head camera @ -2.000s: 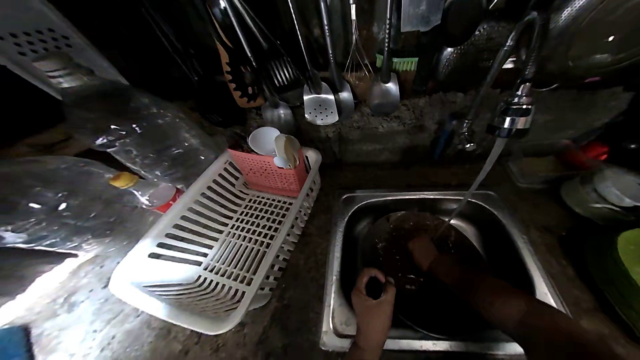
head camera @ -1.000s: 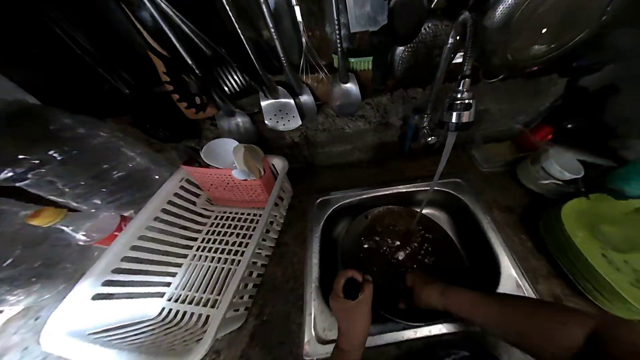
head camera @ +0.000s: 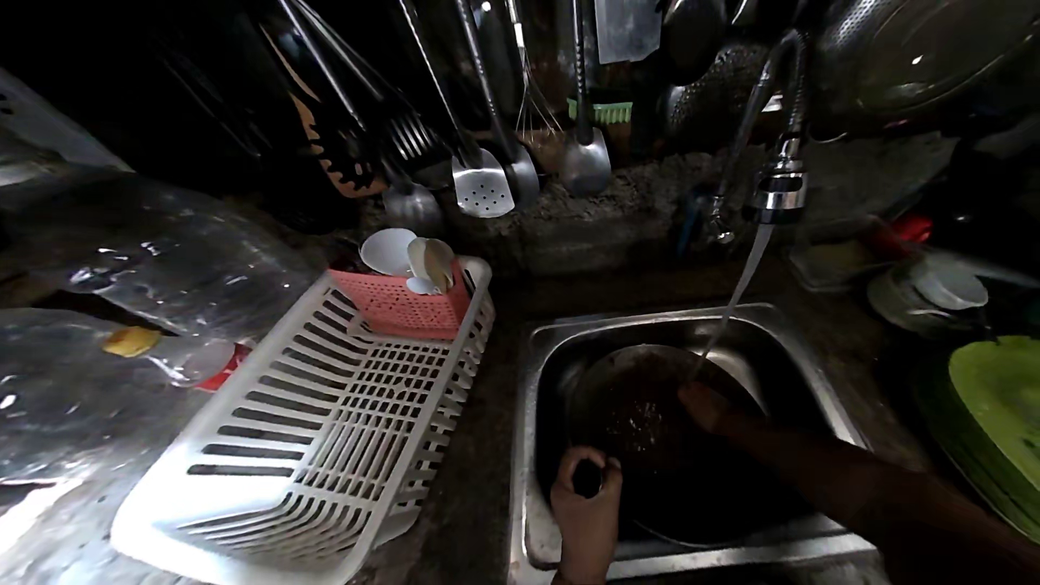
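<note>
A dark round pan (head camera: 650,455) lies in the stainless steel sink (head camera: 821,382), with wet glints on its inside. My left hand (head camera: 587,504) is closed around a black handle (head camera: 587,478) at the pan's near left side. Over the pan's upper right part is my right hand (head camera: 707,406), in shadow; its fingers are hard to make out, and whether it holds something cannot be seen. Water runs from the faucet (head camera: 780,191) into the sink close to my right hand.
Left of the sink stands a white plastic dish rack (head camera: 422,398) with a red utensil basket (head camera: 398,305). Large clear plastic bottles (head camera: 187,244) lie beyond it. Green plates (head camera: 1003,398) and a white cup (head camera: 951,284) are at the right. Metal kitchen utensils (head camera: 483,183) hang behind.
My right hand has moved from the pan's lower part up toward the running water since a second ago. My left hand stays on the handle.
</note>
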